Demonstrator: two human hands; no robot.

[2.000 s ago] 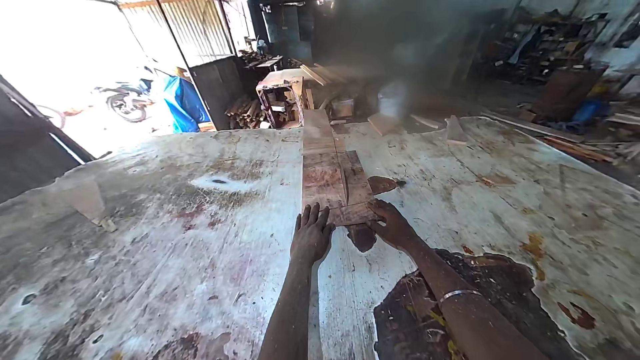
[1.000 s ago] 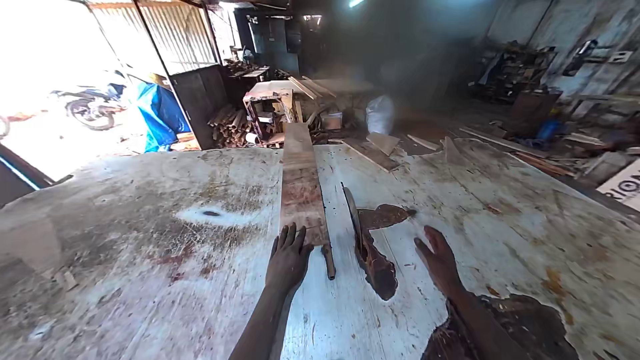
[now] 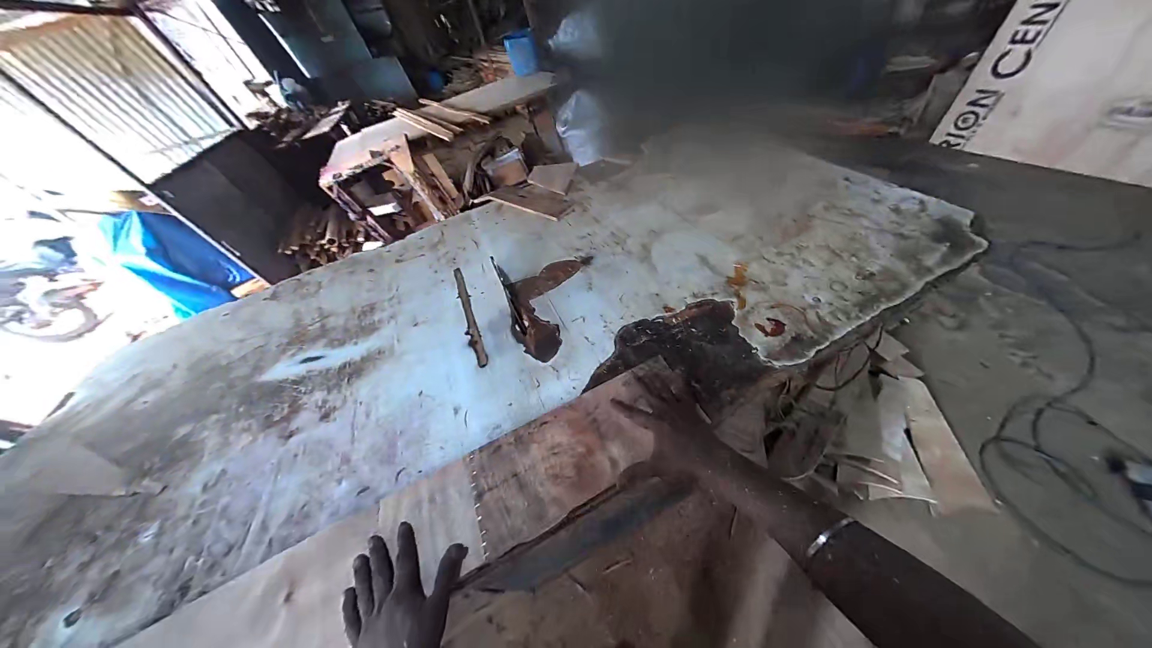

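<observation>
A long strip of wood veneer [image 3: 558,459] lies along the near edge of the worn table [image 3: 387,405], crossed by a dotted seam. My left hand [image 3: 400,585] rests with fingers spread at the paler part of the strip. My right hand [image 3: 666,423] lies on the strip's right end, fingers apart, beside a dark worn patch of the tabletop. Beyond the strip a short stick [image 3: 470,317] lies on the table, and right of it is a thin dark blade-like piece [image 3: 506,286] next to a brown patch.
Veneer offcuts [image 3: 900,441] are piled below the table's right side, with a cable [image 3: 1026,441] on the floor. Wood scraps [image 3: 531,198] lie at the far edge, near a cluttered bench [image 3: 378,144]. A board bearing writing [image 3: 1062,90] stands at upper right.
The view has turned and dropped toward the table's near edge. The narrow strip that lay lengthwise under my left hand is no longer there, and both hands are now on veneer at the near edge.
</observation>
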